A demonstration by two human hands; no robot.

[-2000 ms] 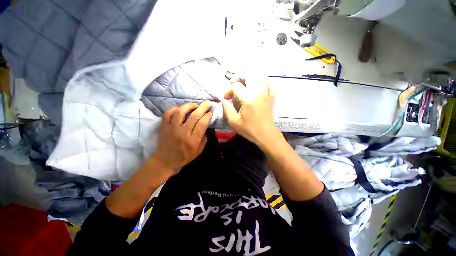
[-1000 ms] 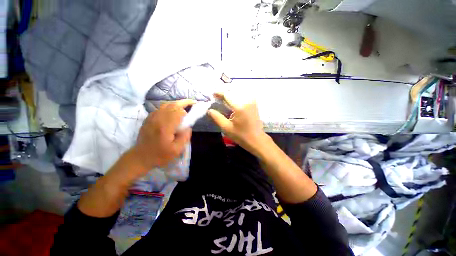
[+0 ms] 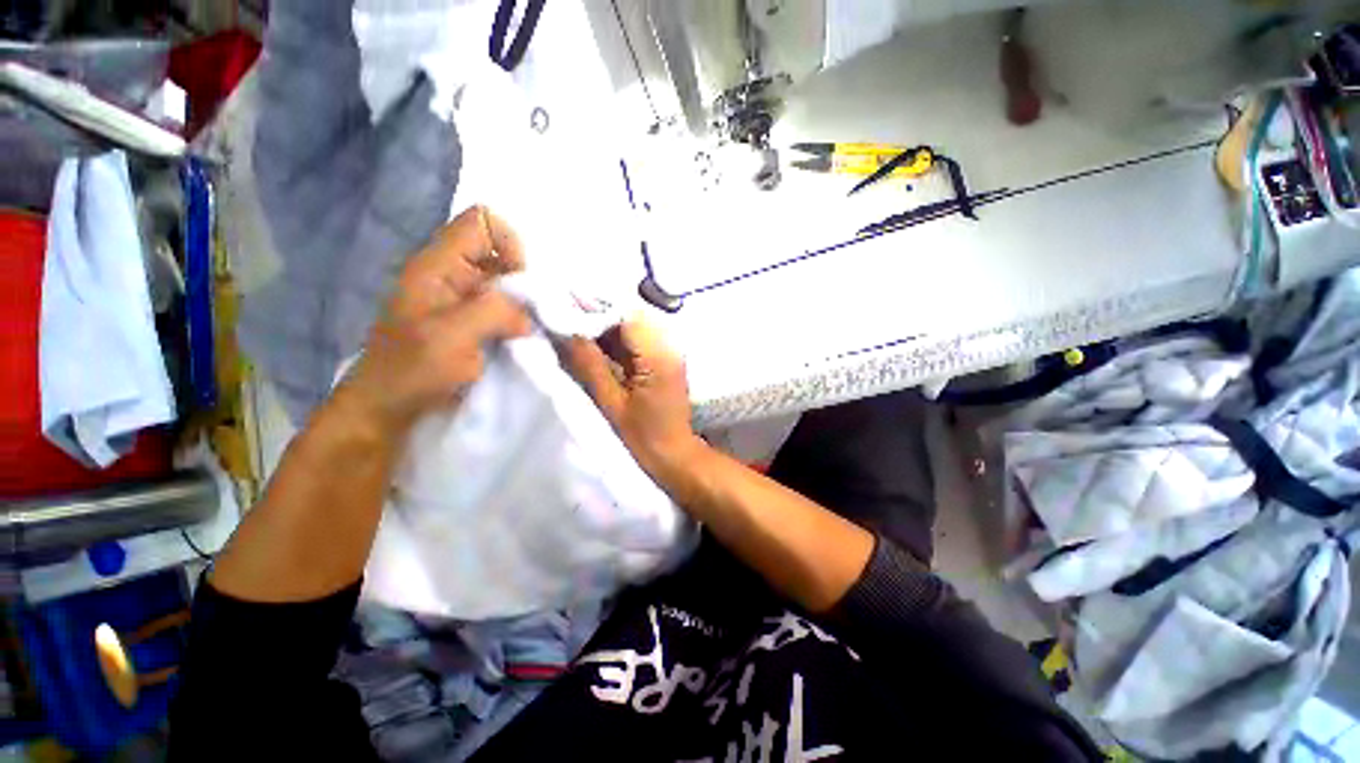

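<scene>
The pale garment [image 3: 522,485] hangs from both hands over the table's front edge and the lap. My left hand [image 3: 445,321] grips its upper edge, fingers bent. My right hand [image 3: 634,385] pinches the edge just to the right, near the table front. A darker grey quilted part [image 3: 343,194] lies on the table at the left. Yellow thread snips [image 3: 880,161] with a black cord lie right of the presser foot [image 3: 753,119]. The fine detail between the fingertips is blurred.
A brown-handled tool [image 3: 1020,82] lies behind the snips. Bundled quilted pieces [image 3: 1163,485] with dark ties are at the right, below the table. A notions holder [image 3: 1295,191] is at the table's right end. A white cloth [image 3: 102,313] hangs over something red at the left.
The view has turned left. The hands have shifted along the garment and lifted its edge; the grey quilted inside patch seen before is now covered, and more pale fabric hangs over the lap.
</scene>
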